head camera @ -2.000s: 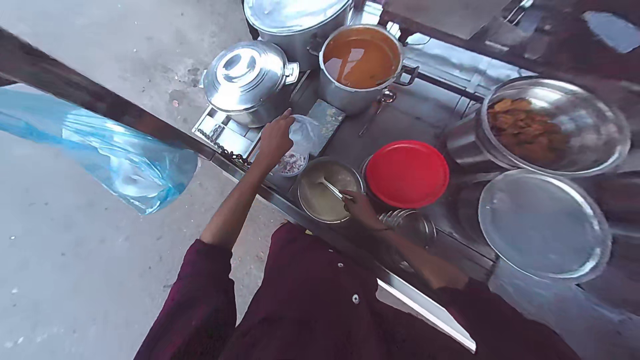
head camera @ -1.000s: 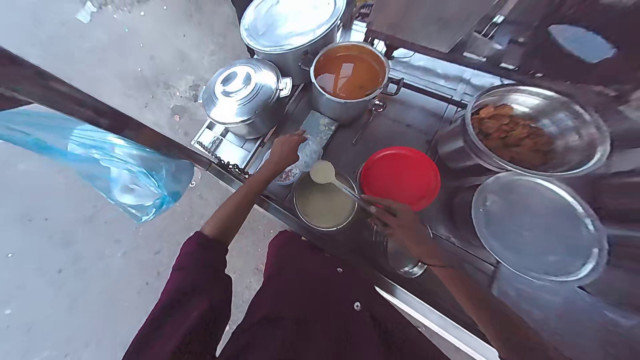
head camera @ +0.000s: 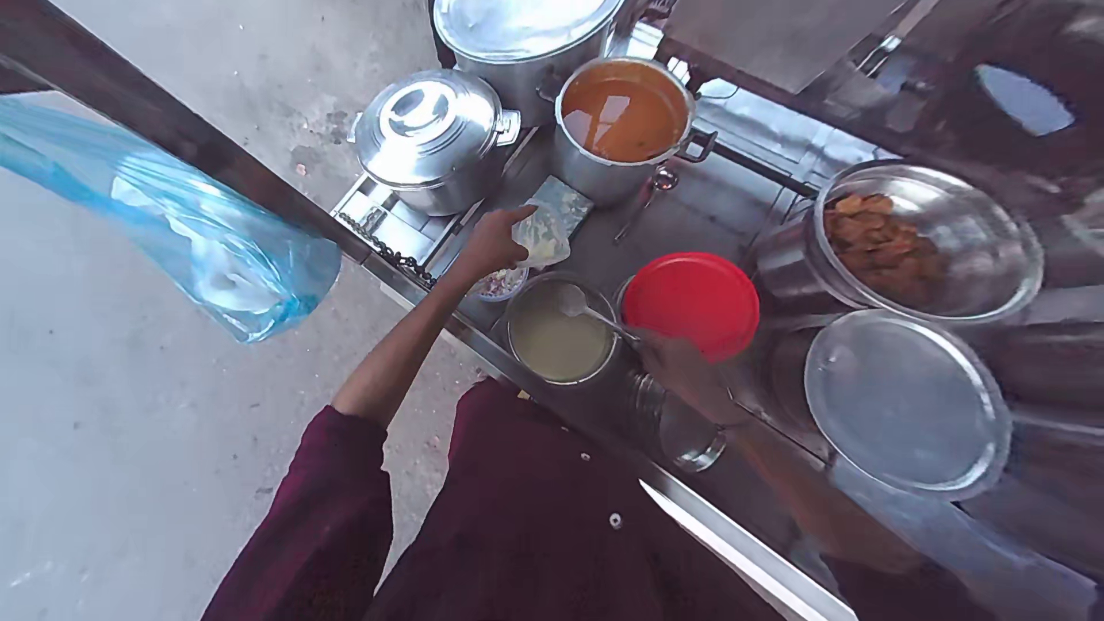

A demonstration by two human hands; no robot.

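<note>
My left hand (head camera: 496,244) has its fingers on a clear plastic bag (head camera: 545,237), which hangs beside it over the counter. My right hand (head camera: 686,371) grips the handle of a metal ladle (head camera: 573,302); its bowl is over a round pot of pale, creamy liquid (head camera: 559,345). Just left of that pot, partly under my left hand, sits a small bowl of chopped onion-like pieces (head camera: 502,283). A red round lid (head camera: 692,304) lies right of the pot. Below my right hand are small metal dishes (head camera: 690,431).
Behind stand a pot of orange liquid (head camera: 625,112), a lidded steel pot (head camera: 427,138) and a large lidded pot (head camera: 526,26). A spoon (head camera: 645,203) lies nearby. To the right are a basin of brown fried pieces (head camera: 931,233) and a round metal lid (head camera: 906,401). A blue plastic bag (head camera: 233,250) hangs left.
The ladle, down in the pale liquid two seconds ago, was raised with a full bowl one second ago and is now lower over the pot. The clear bag has shifted away from the small bowl.
</note>
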